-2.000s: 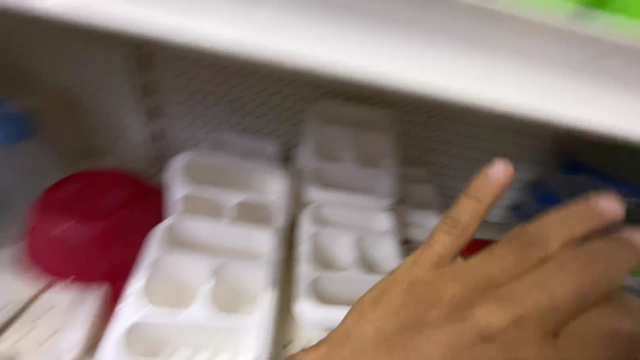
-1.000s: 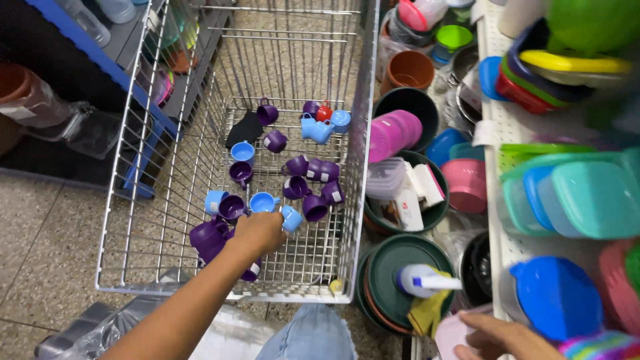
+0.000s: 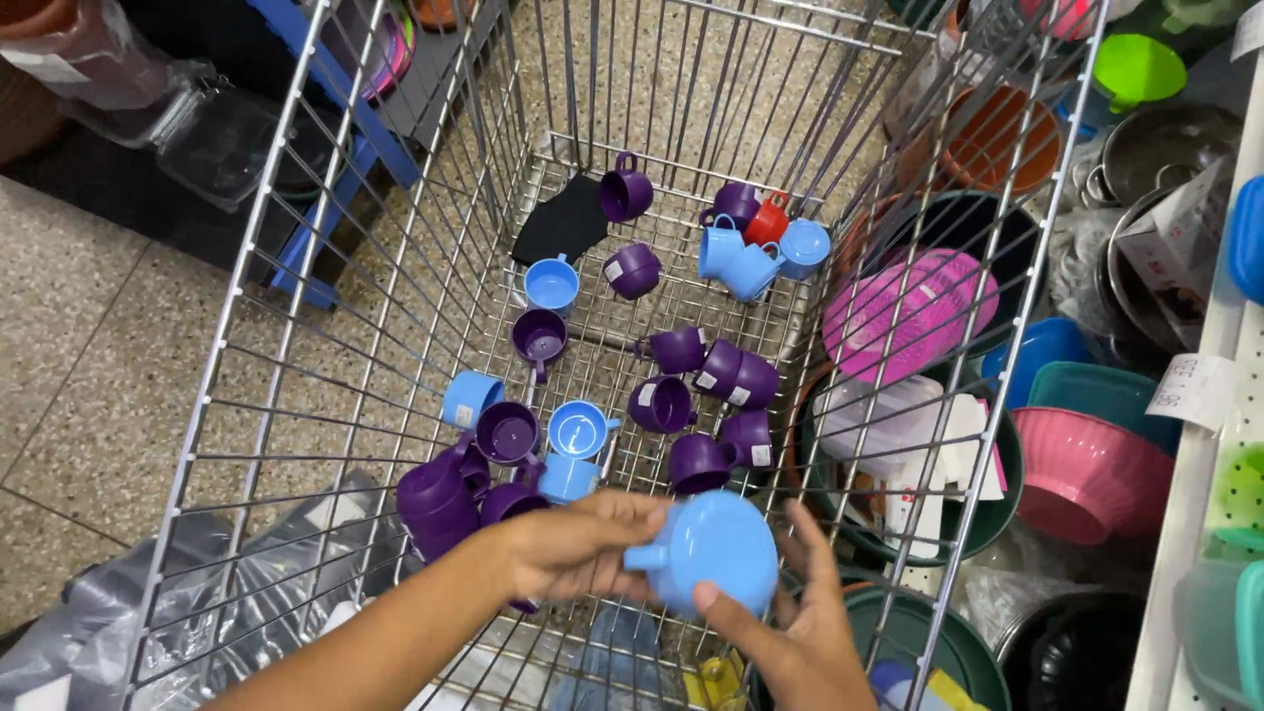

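Both hands meet at a light blue plastic cup over the near end of a wire shopping cart. My left hand grips it from the left beside its handle. My right hand touches its right side, thumb on the round base, which faces up. Below, on the cart's wire floor, lie several purple cups, several light blue cups, some upright and some tipped, and a small red cup. A black cloth-like piece lies at the far left of the floor.
On the right stand dark green tubs, a pink bowl, pink baskets and a white shelf edge. Plastic-wrapped goods lie at the lower left. A blue shelf post rises beyond the cart's left side.
The left hand was down among the cups at a light blue one; now it is nearer the camera with a light blue cup. The right hand has come from the right shelf side to this cup.
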